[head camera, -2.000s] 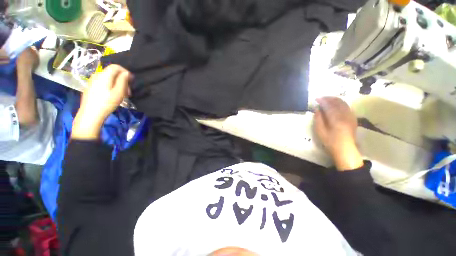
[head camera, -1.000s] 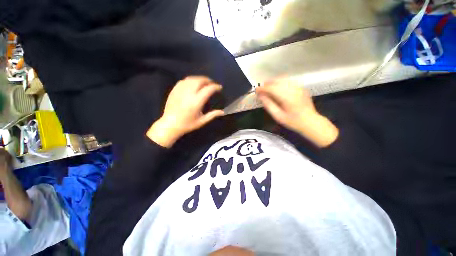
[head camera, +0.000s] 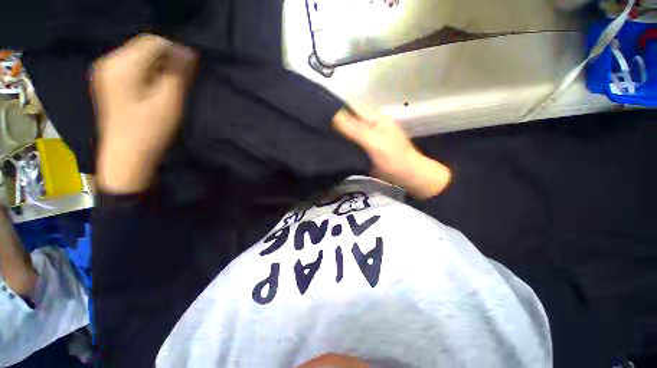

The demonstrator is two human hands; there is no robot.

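Observation:
The black garment piece [head camera: 259,115] lies across the left and middle of the view, over the front edge of the pale machine bed [head camera: 447,86]. My left hand [head camera: 144,86] is at the upper left on the black cloth, blurred, its fingers curled in; whether cloth is pinched in it cannot be made out. My right hand [head camera: 389,151] is at the cloth's right edge, beside the bed's front edge, with the thumb and fingers gripping that edge. The needle and presser foot are not in view.
A blue tray [head camera: 601,68] with white and red items stands at the upper right, with a pale tape [head camera: 576,72] beside it. A yellow bin [head camera: 59,167] is at the left. Another person's arm [head camera: 16,251] shows at the left edge. Black cloth [head camera: 547,194] covers the right side.
My left hand has moved up and left, away from my right hand. My right hand has shifted slightly down. The cloth now stretches between them.

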